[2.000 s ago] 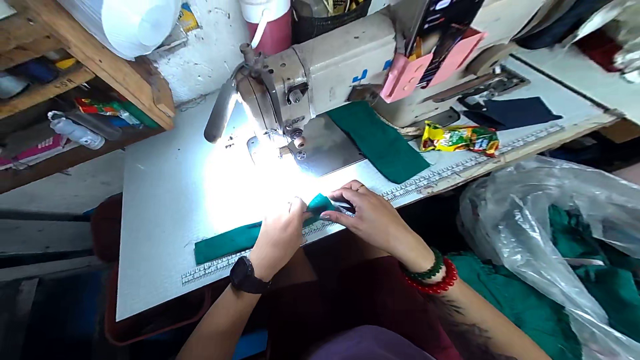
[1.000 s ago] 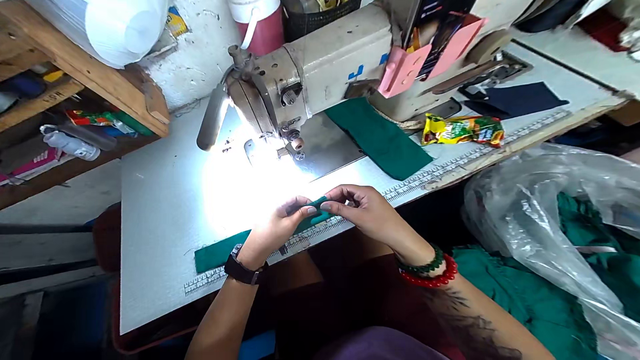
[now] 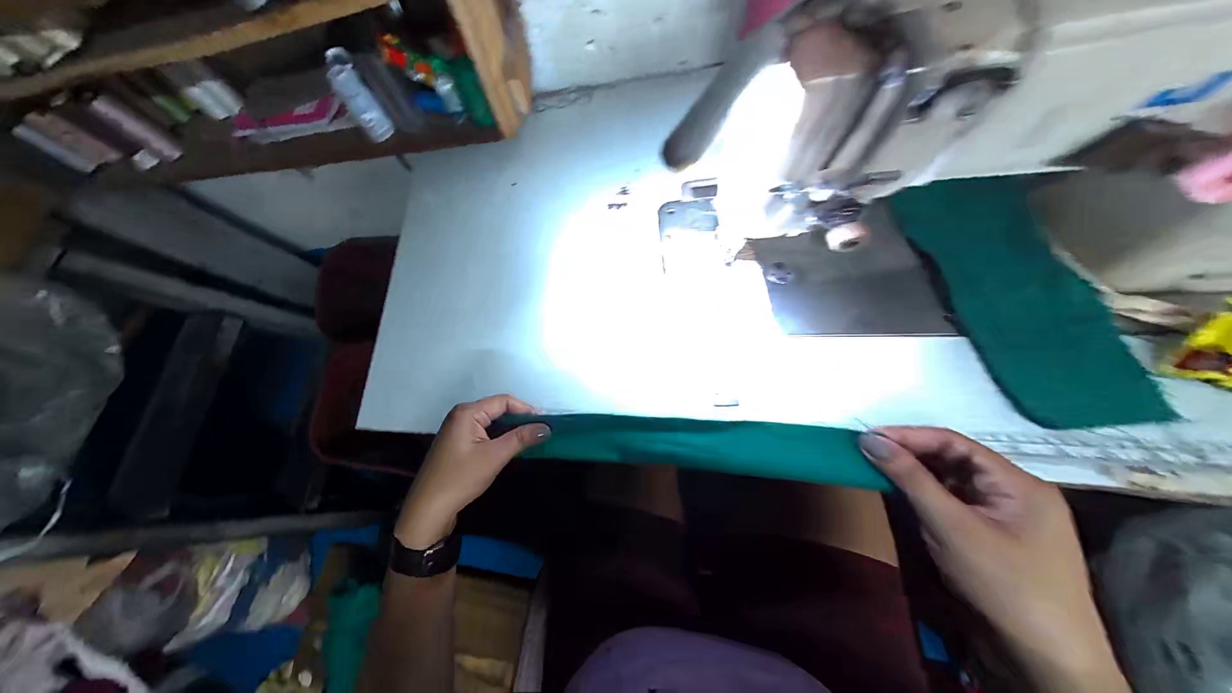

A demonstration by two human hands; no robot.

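Note:
A long folded strip of green fabric [image 3: 712, 445] stretches along the front edge of the sewing table [image 3: 462, 337]. My left hand [image 3: 476, 448] pinches its left end between thumb and fingers, and my right hand [image 3: 972, 510] grips its right end. Beyond the strip, the sewing machine's presser foot area [image 3: 746, 250] is washed out by a bright lamp [image 3: 717, 115]. A wider green fabric piece [image 3: 1039, 318] lies right of the metal bed plate [image 3: 857, 279]. Part of a measuring tape or scale [image 3: 1049, 446] shows along the front edge at the right.
Wooden shelves [image 3: 250, 159] with a bottle [image 3: 358, 94] and packets stand at the upper left. A yellow packet [image 3: 1208, 348] lies at the right edge. Below the table at lower left are bags and cloth scraps [image 3: 212, 597]; a plastic bag [image 3: 1169, 587] hangs at lower right.
My hands have moved from close together to far apart, with the green strip held lengthwise between them. The view has shifted left and closer to the table.

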